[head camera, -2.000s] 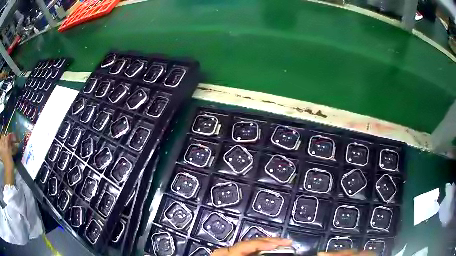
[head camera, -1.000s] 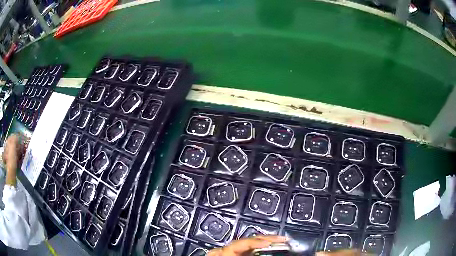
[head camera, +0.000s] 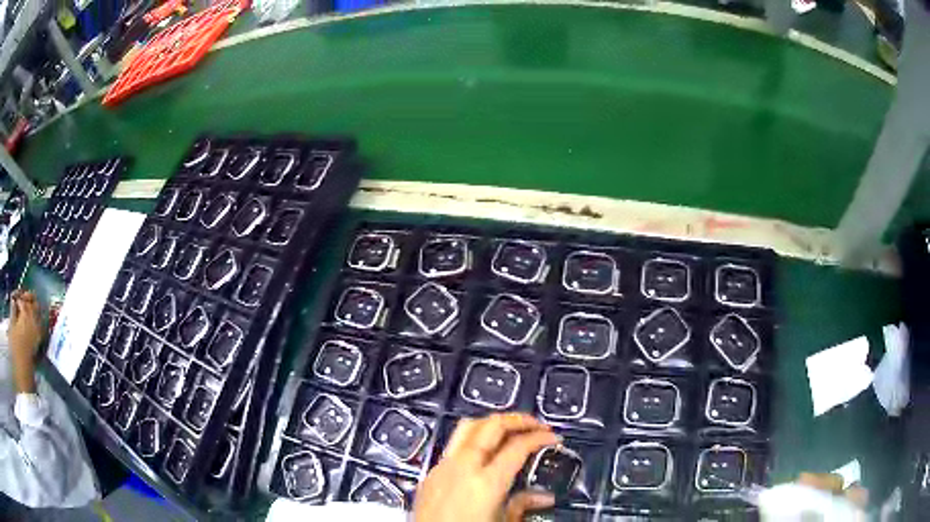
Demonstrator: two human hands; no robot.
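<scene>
My left hand (head camera: pixel 479 469), bare with a white cuff, reaches into the near part of the black parts tray (head camera: pixel 461 342). Its thumb and fingers grip the edges of a rounded-square smartwatch housing (head camera: pixel 557 470), black with a bright rim, at a pocket there. Whether the housing rests fully in the pocket cannot be told. Other housings sit in the pockets around it, some turned askew. My right hand (head camera: pixel 831 483) is blurred and cut off at the lower right, beside a white patch that may be cloth or cuff; its grip is hidden.
Stacked filled trays (head camera: pixel 189 296) stand at an angle on the left, beside a white sheet (head camera: pixel 97 285). White wipes (head camera: pixel 839 375) lie right of the tray. Beyond are a cream edge (head camera: pixel 612 217), a green surface (head camera: pixel 571 112) and an orange-red tray (head camera: pixel 173 51). Another person's hand (head camera: pixel 24 336) is far left.
My left hand has come further into view over the tray, with the housing now at a near pocket. My right hand has moved right, off the tray's near edge. The whole view has shifted.
</scene>
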